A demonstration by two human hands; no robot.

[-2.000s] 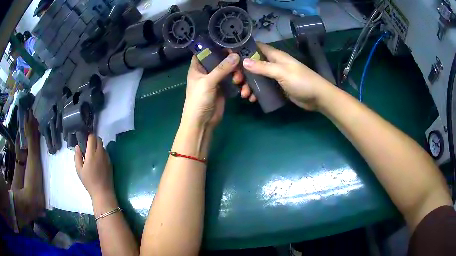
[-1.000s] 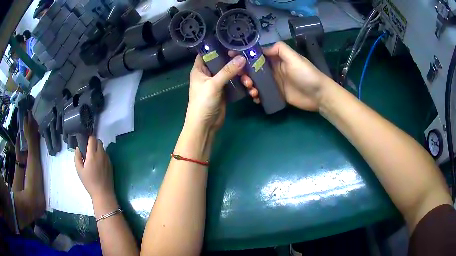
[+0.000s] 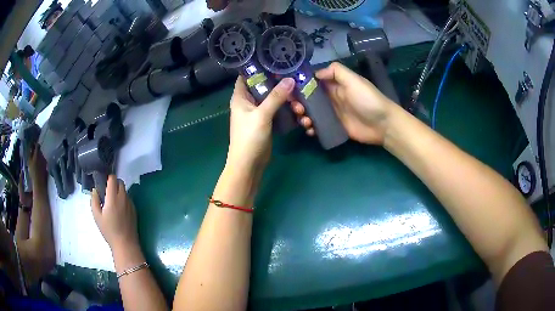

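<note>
Two dark-grey blower units are held side by side over the green mat, round spoked heads up, handles slanting down to the right. The left blower unit [image 3: 233,46] has a yellow label and white-violet lights on its handle. The right blower unit [image 3: 283,50] has a yellow label and a small violet light. My left hand [image 3: 258,109] is closed around the left unit, its thumb on the right unit's handle edge. My right hand [image 3: 353,103] is beside the right unit's handle, fingers partly behind it; whether it grips is hard to tell.
A single grey unit [image 3: 372,51] lies right of the hands. Grey units [image 3: 164,80] line the far edge, with a blue fan [image 3: 347,12] beyond. A blue tube [image 3: 446,85] and a pressure gauge [image 3: 524,178] are at right. Another person's hand [image 3: 112,212] holds a unit at left.
Both units now show lights; two seconds ago only the left one did. A second glow shows on the left handle. The two heads are slightly lower and closer together. My right thumb has left the right handle's face.
</note>
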